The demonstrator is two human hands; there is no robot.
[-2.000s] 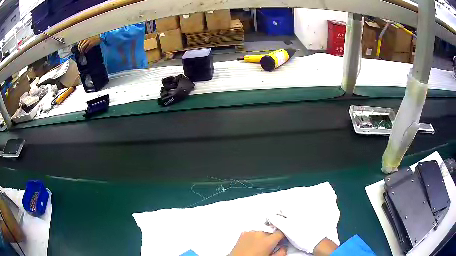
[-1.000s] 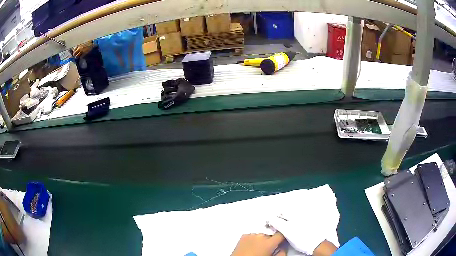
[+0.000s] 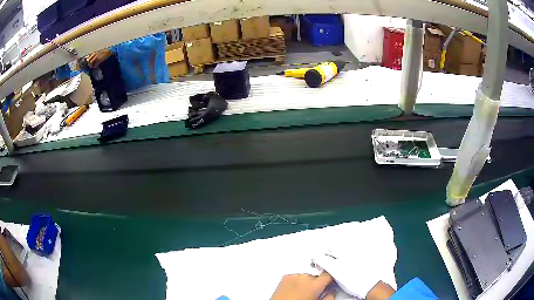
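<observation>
My left hand (image 3: pixel 301 286) is bare and rests on the white cloth (image 3: pixel 216 272) at the bottom centre. My right hand (image 3: pixel 357 268), in a white glove, lies against its fingers, and its bare wrist shows before the blue sleeve. The hands touch. The fingers overlap and are partly hidden, so I cannot tell if anything is held. An open silver-white housing (image 3: pixel 405 147) with green boards and wires lies on the black conveyor belt (image 3: pixel 263 161), its arm partly behind the wrapped post.
Dark cover plates (image 3: pixel 477 240) are stacked on a white sheet at right. The wrapped post (image 3: pixel 471 149) stands near them. Thin threads (image 3: pixel 262 224) lie on the green surface. A blue parts bin (image 3: pixel 42 234) and a neighbour's arm (image 3: pixel 13 261) are at left. A flashlight-like tool (image 3: pixel 321 73) lies beyond the belt.
The open housing has moved left along the belt. Another housing at the far left has slid partly out of view. The neighbour's arm has shifted. My hands have hardly moved.
</observation>
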